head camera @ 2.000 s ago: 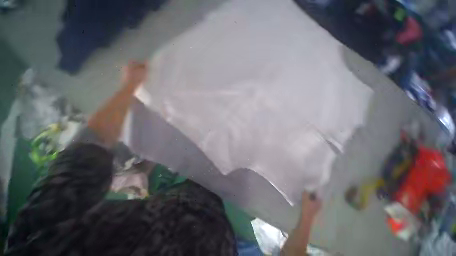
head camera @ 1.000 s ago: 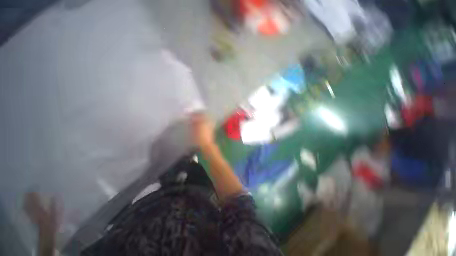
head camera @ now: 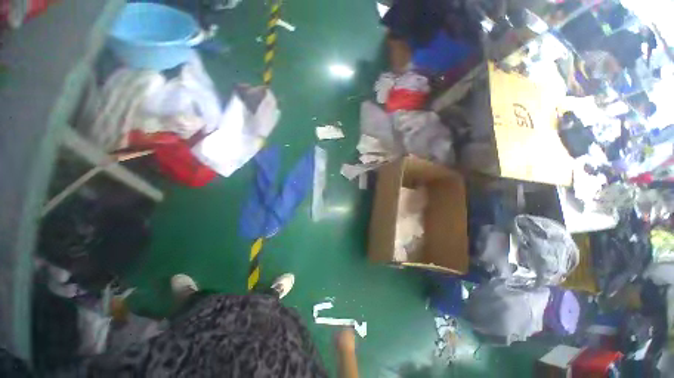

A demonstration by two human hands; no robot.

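Observation:
Part of my right hand [head camera: 346,345] shows small and blurred at the bottom edge, over the green floor. Its fingers cannot be made out, and I see no cloth in it. My left hand is out of the picture. An open cardboard carton [head camera: 449,221] stands on the floor ahead to the right, with pale cloth pieces [head camera: 410,218] inside. A blue cloth [head camera: 275,196] lies crumpled on the floor ahead of my shoes. The white pattern sheet and grey fabric panel are not in view.
The cutting table's edge [head camera: 43,199] runs along the left. A light blue basin [head camera: 153,33], white cloth and red cloth [head camera: 174,156] lie beside it. Yellow-black tape [head camera: 255,262] crosses the floor. Plastic bags [head camera: 545,247] and clutter fill the right.
The view has swung right, from the table to the floor. The pattern sheet and my left hand have left the picture. My right hand now shows only at the bottom edge, away from the sheet.

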